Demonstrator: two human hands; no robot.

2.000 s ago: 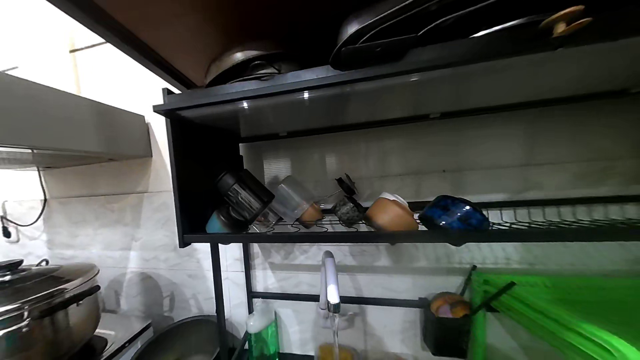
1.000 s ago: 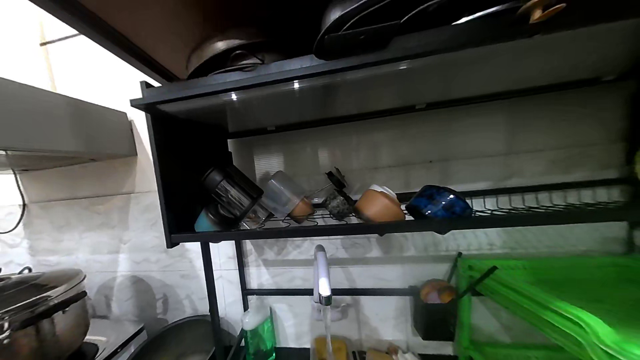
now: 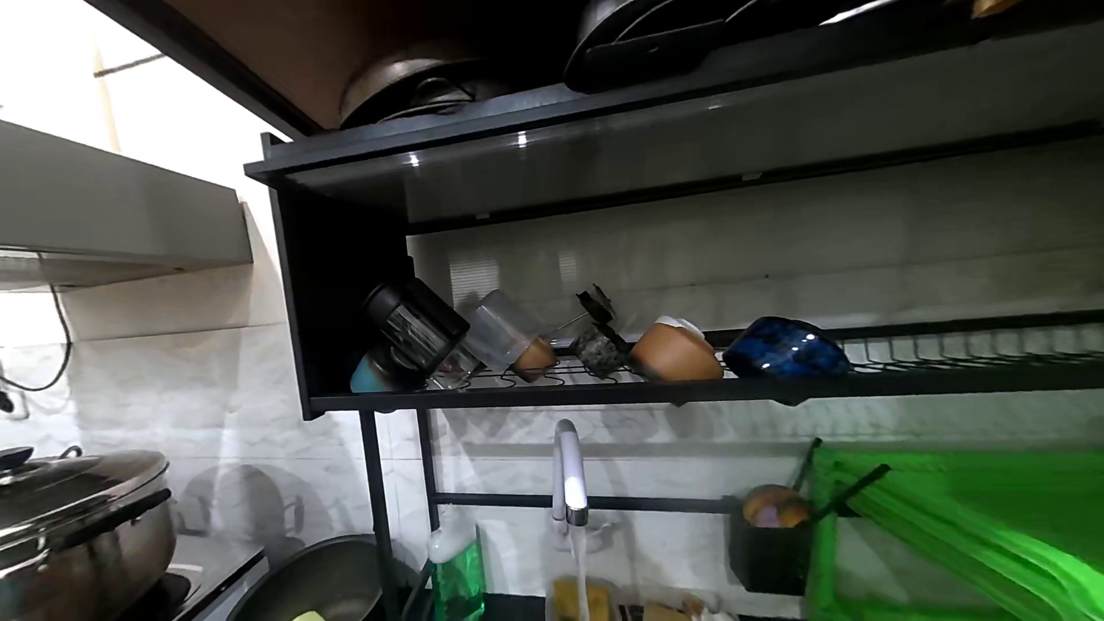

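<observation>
Neither of my hands shows in the head view. Water runs from the chrome faucet (image 3: 569,474) at the bottom middle. Above it, a black dish rack (image 3: 552,396) holds a black-framed clear jug (image 3: 417,328), a clear plastic cup (image 3: 500,332), an orange-brown bowl (image 3: 677,352) and a dark blue bowl (image 3: 787,349), all tilted. A green bottle (image 3: 459,573) stands left of the stream, and a yellow sponge-like item (image 3: 582,597) lies in a container below it.
A lidded steel pot (image 3: 95,526) sits on the stove at left, beside a dark pan (image 3: 315,578). A black caddy (image 3: 770,548) hangs at right next to a green plastic rack (image 3: 975,517). Pans (image 3: 647,47) rest on the top shelf.
The view has shifted a little. More of the things in the sink area below the faucet shows than two seconds ago. Water runs in the earlier frames too.
</observation>
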